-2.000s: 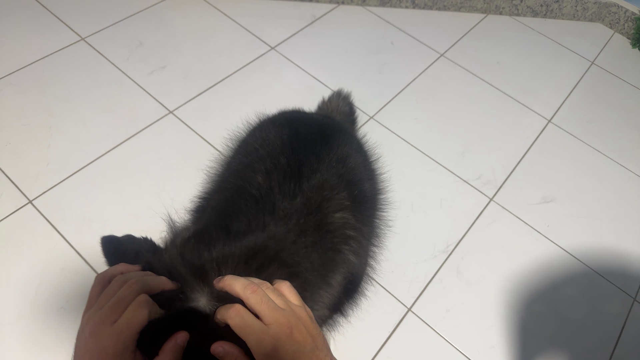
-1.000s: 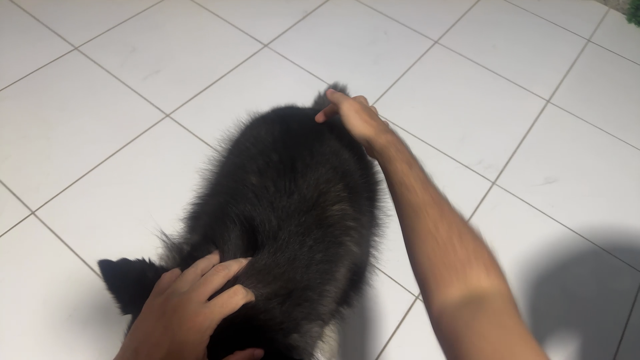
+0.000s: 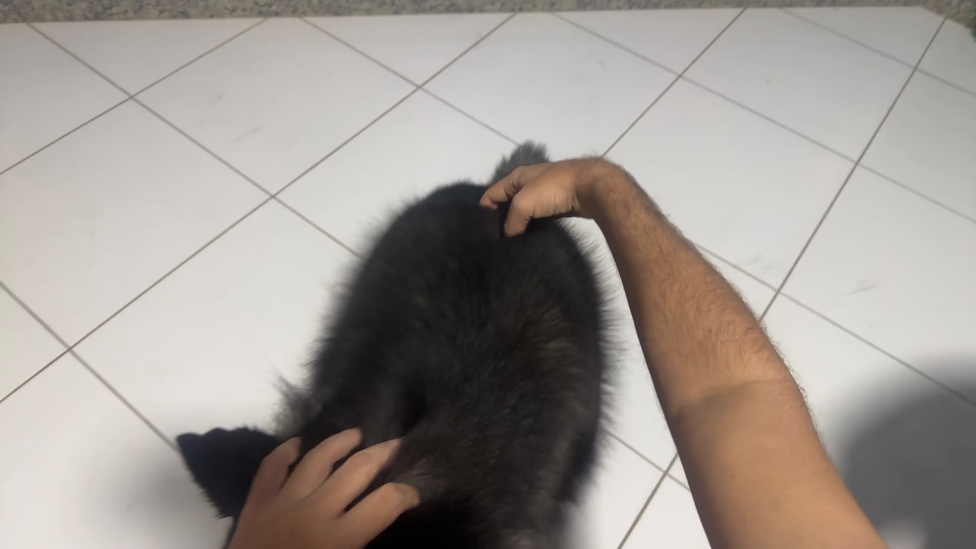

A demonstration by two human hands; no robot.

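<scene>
A long-haired black animal (image 3: pixel 473 335), which looks like a dog or cat, stands with its rump away from me and its head at the bottom edge. One dark ear (image 3: pixel 225 461) sticks out at the lower left; the face is hidden. My left hand (image 3: pixel 328 488) rests with spread fingers on the fur behind the ear, holding nothing. At the far end of the back, just before the tail (image 3: pixel 522 156), my right hand (image 3: pixel 534 194) touches the fur with bent fingertips. Whether those fingers pinch any fur cannot be seen.
White floor tiles (image 3: pixel 183 282) with dark joints lie all around the animal. A speckled stone edge (image 3: pixel 427 6) runs along the top of the view. A round shadow falls on the tiles at the lower right.
Two seconds ago both hands were at the animal's head. My right hand has moved away along the back to the tail end; my left has stayed near the ear. The view has tilted up somewhat.
</scene>
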